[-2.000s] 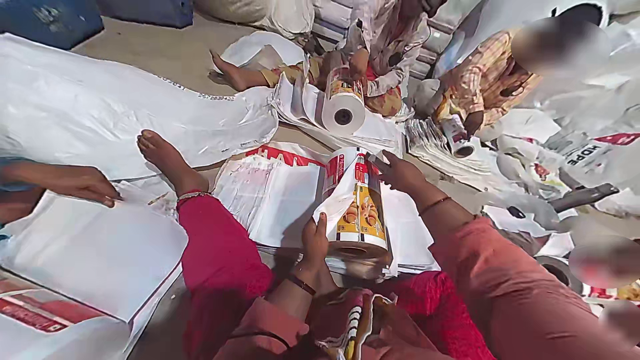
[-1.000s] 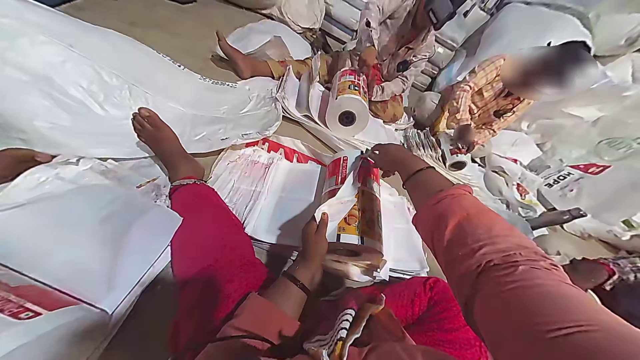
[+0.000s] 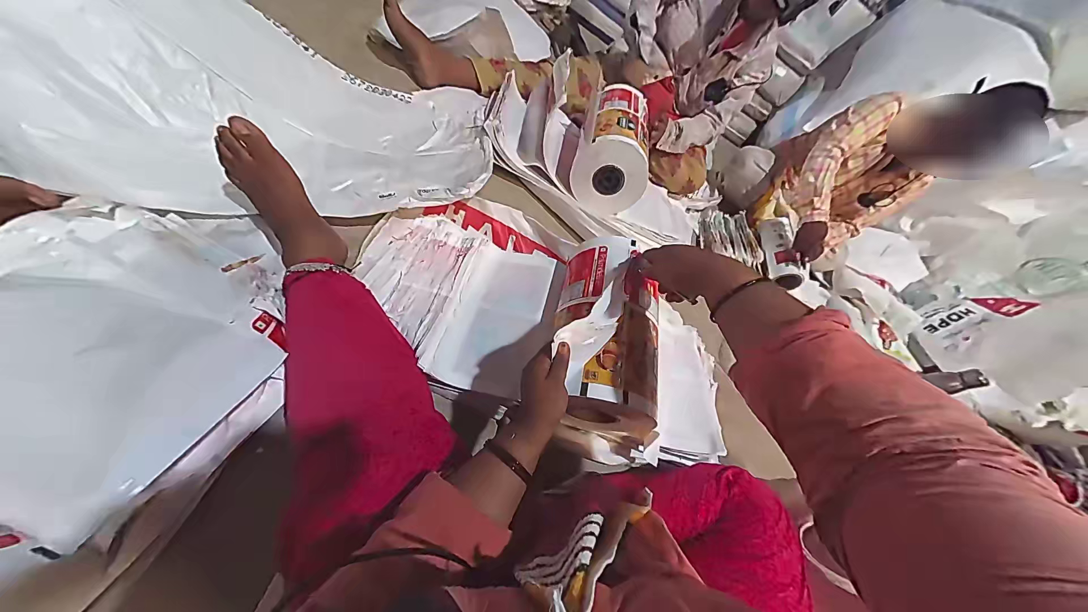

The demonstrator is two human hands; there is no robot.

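A roll of printed packaging film (image 3: 642, 348) in red, white and yellow lies between my legs on a spread of white sheets (image 3: 497, 319). My left hand (image 3: 544, 387) grips a loose white flap of the film at the roll's near left side, thumb up. At the far right end of the roll, my right hand (image 3: 684, 272) has its fingertips on the film's edge; whether they pinch it is hard to tell. The roll's open core faces me. Uneven sheet edges fan out left of the roll, and more sheets show under its right side.
Across from me a seated person holds another film roll (image 3: 608, 174) over white sheets. Another person at the right has a hand at a smaller roll (image 3: 782, 255). A long white plastic sack (image 3: 365, 144) lies beyond my foot. A white sheet stack (image 3: 127, 365) is at the left.
At the left, the other person's hand has drawn back from the white sheets it held two seconds ago. Both my hands stay at the roll. The view has shifted slightly.
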